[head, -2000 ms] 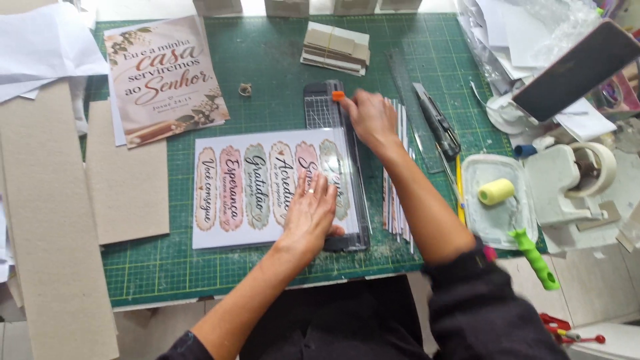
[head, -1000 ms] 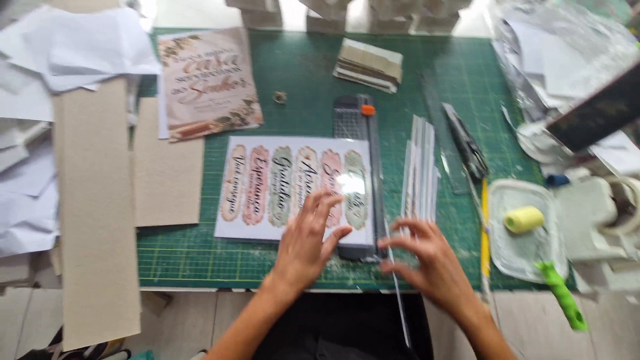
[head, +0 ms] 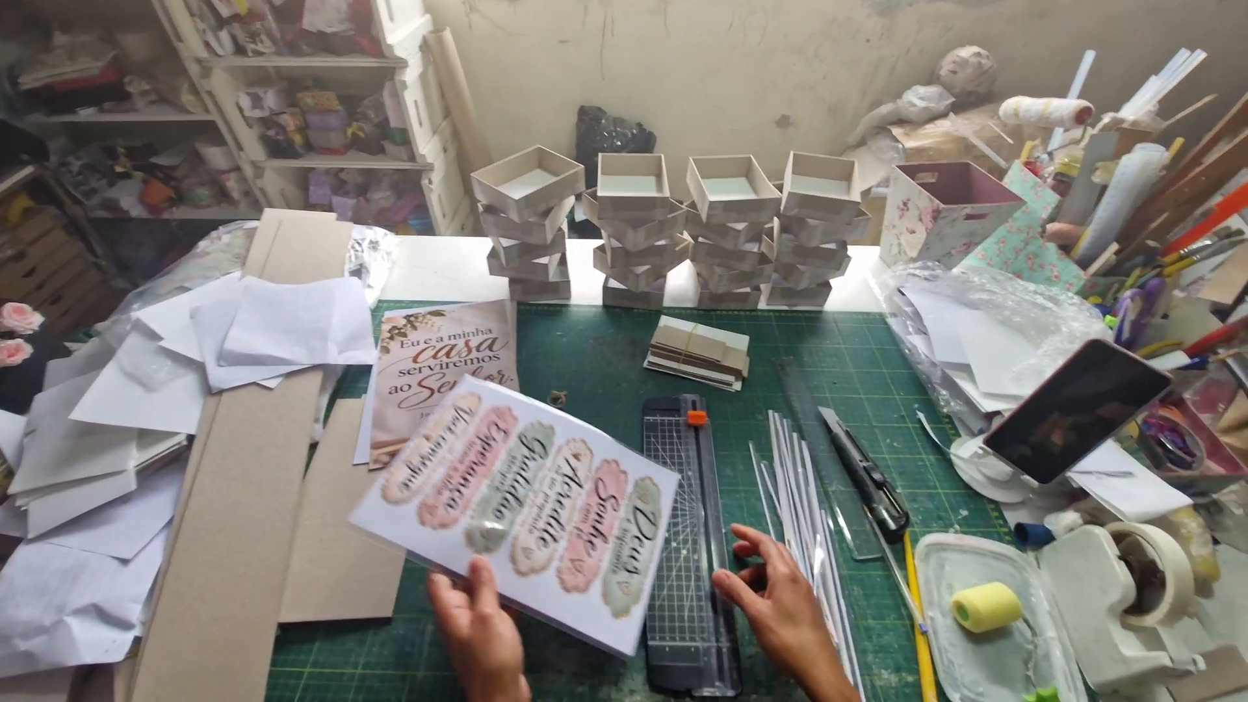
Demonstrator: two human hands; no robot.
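Observation:
My left hand (head: 480, 624) holds a stack of printed sheets (head: 531, 507) by its lower edge, thumb on top. The sheets show a row of lettered pastel labels and are tilted, with their right part above the paper trimmer. The black paper trimmer (head: 680, 565) with an orange sliding cutter (head: 696, 418) lies upright in view on the green cutting mat (head: 585, 341). My right hand (head: 780, 604) is at the trimmer's right edge, fingers apart, holding nothing. Thin cut paper strips (head: 804, 517) lie just right of the trimmer, partly behind that hand.
Right: a clear ruler (head: 814, 429), a utility knife (head: 866, 473), a yellow pencil (head: 918, 614), a tray (head: 941, 556) with a foam roller (head: 985, 606), a tape dispenser (head: 1092, 585) and a phone (head: 1077, 409). Left: chipboard (head: 229, 507) and loose papers. Several stacked boxes (head: 634, 224) stand behind.
My left hand has lifted the printed sheets off the trimmer and turned them toward the left. My right hand, earlier on the orange cutter, has come down to the trimmer's lower right. The view has tilted up.

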